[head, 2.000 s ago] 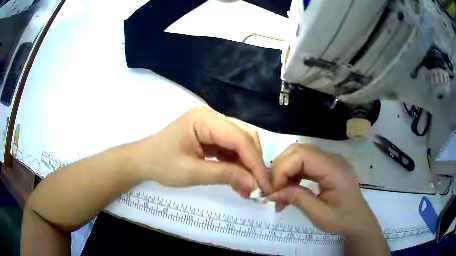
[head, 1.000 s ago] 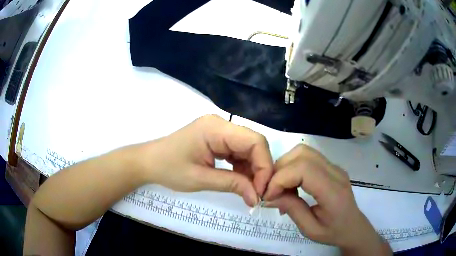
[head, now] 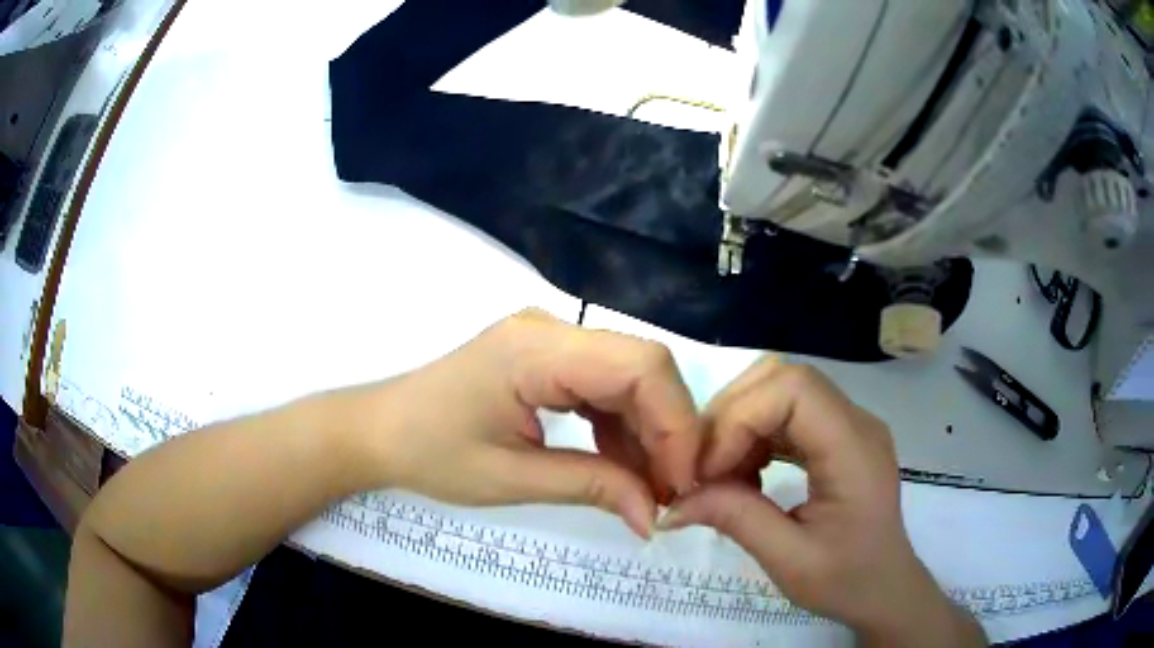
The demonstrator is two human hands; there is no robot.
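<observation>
My left hand (head: 544, 424) and my right hand (head: 797, 475) meet at the fingertips above the table's front edge. A tiny white label (head: 661, 519) shows between the pinched fingertips, mostly hidden by them. The black fabric piece (head: 570, 190) lies flat on the table beyond my hands as a wide angled band, and part of it passes under the sewing machine head (head: 873, 114). The presser foot (head: 732, 247) is over the cloth.
Thread snips (head: 1009, 392) lie right of the needle, with black looped scissors (head: 1067, 304) behind them. A tan block (head: 910, 328) sits near the head. A blue tag (head: 1091, 549) is at the right edge. A printed ruler scale (head: 506, 557) runs along the front edge.
The label showed more between the fingertips before; now it is almost covered. My hands have shifted slightly but stay together. The black fabric still lies in the same place on the table.
</observation>
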